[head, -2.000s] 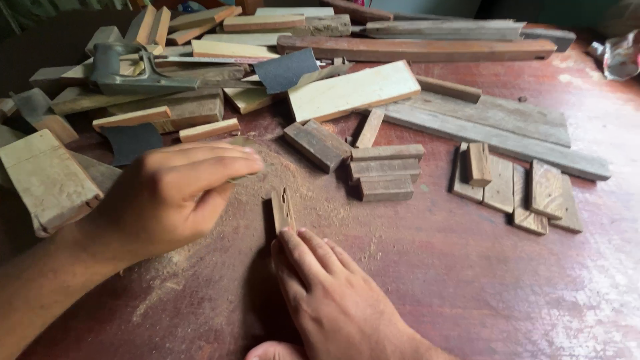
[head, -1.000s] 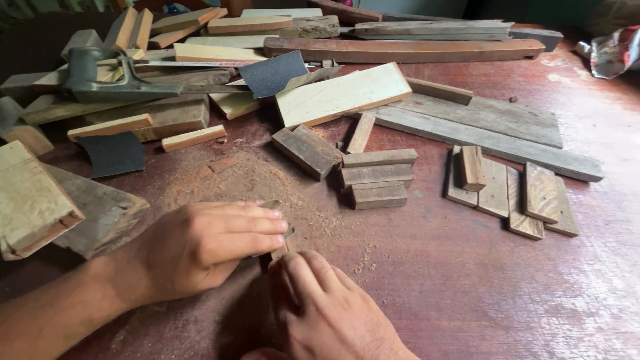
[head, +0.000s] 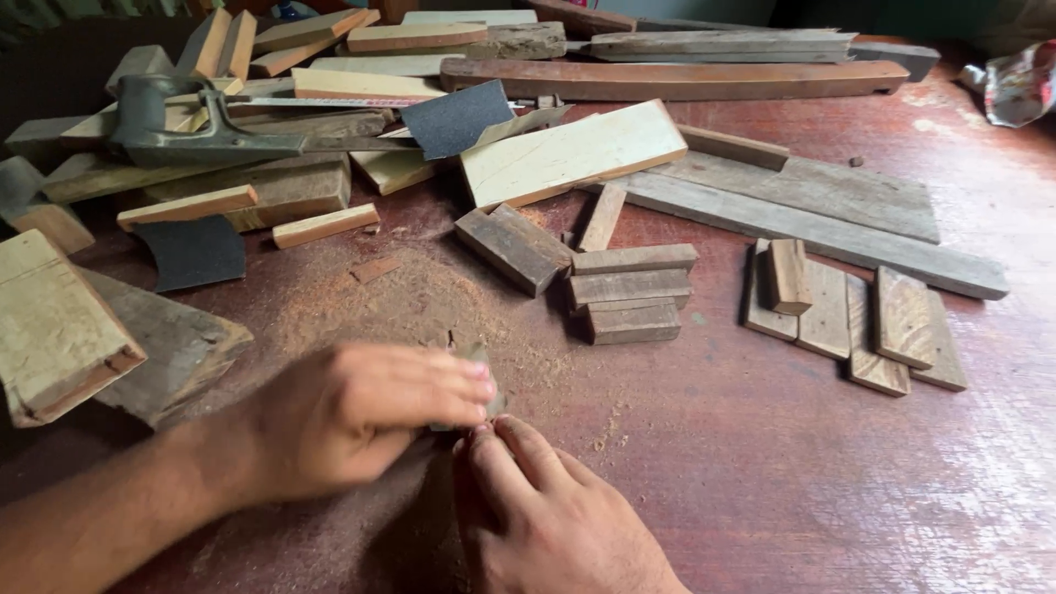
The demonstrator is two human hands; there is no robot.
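My left hand [head: 396, 408], slightly blurred, holds a small piece of sandpaper [head: 493, 384] under its fingers, pressed on a small wood piece that is mostly hidden. My right hand [head: 544, 495] grips the near end of that wood piece against the table. Sawdust [head: 388, 313] lies around and beyond both hands. To the right of the dust sit several small dark wood blocks [head: 631, 289]. Farther right, several thin wood pieces [head: 825, 309] lie side by side, two with smaller pieces on top. A dark sandpaper sheet [head: 194, 254] rests at the left.
A saw with a metal handle [head: 210, 132] lies on piled wood at the back left. A pale board [head: 577, 157] and long grey planks [head: 808, 231] stretch behind the blocks. Two thick wood pieces, one pale [head: 62, 330], stand near my left forearm. A crumpled wrapper [head: 1019, 87] is at the back right.
My left hand was raised left of the wood piece two seconds ago; it has come down onto it. The wood piece, visible then, is now mostly covered. My right hand keeps its hold.
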